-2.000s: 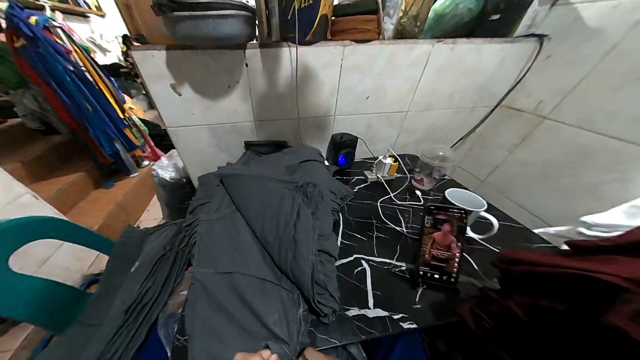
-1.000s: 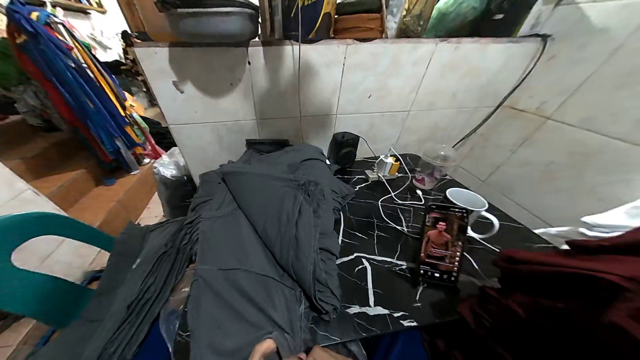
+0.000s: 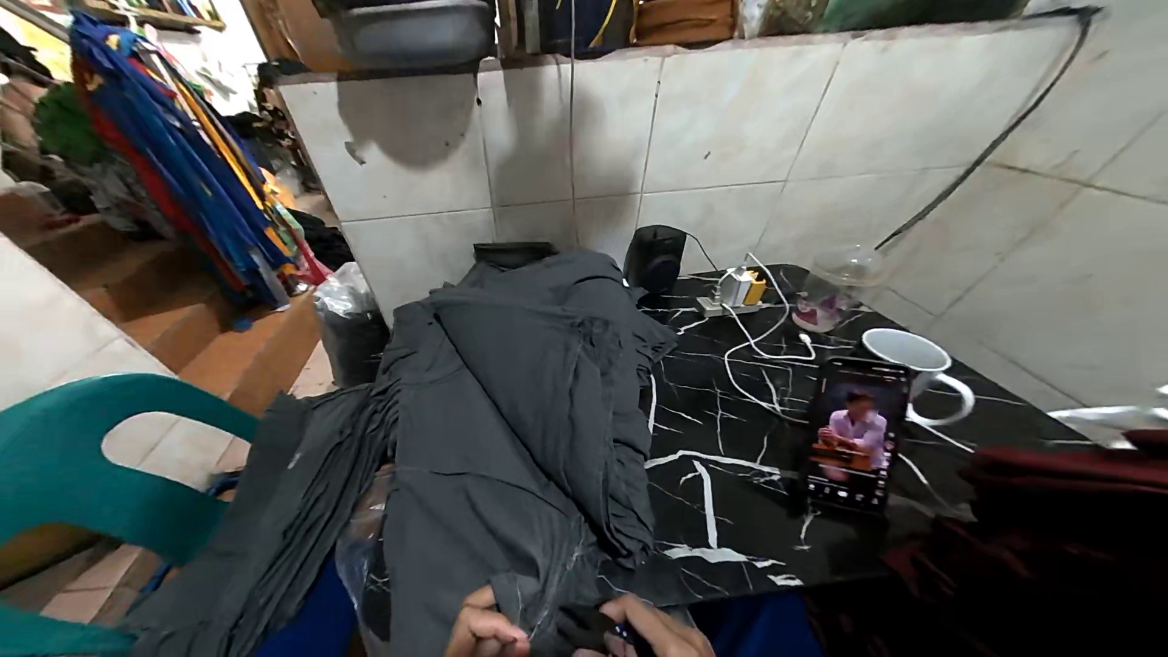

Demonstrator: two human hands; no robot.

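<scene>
Dark grey cloth garments [image 3: 511,392] lie in a heap over the left part of a black marble-patterned table [image 3: 712,511] and hang toward me. At the bottom edge, my left hand [image 3: 485,628] pinches a fold of the grey cloth between thumb and fingers. Close on its right, my right hand [image 3: 652,628] is closed around a small dark object, too hidden to name, against the same cloth. A smartphone [image 3: 856,436] with a lit screen leans on a white mug [image 3: 908,351] to the right.
A black speaker [image 3: 655,258], a power strip with chargers [image 3: 735,297], white cables and a clear plastic cup [image 3: 826,297] stand near the tiled wall. Folded maroon cloth [image 3: 1077,511] lies at right. A green plastic chair [image 3: 173,493] and a filled plastic bag [image 3: 351,328] are at left.
Both hands show more at the bottom edge than before, and a dark object now shows in my right hand. The phone's picture has changed. The speaker's blue light, seen two seconds ago, is off.
</scene>
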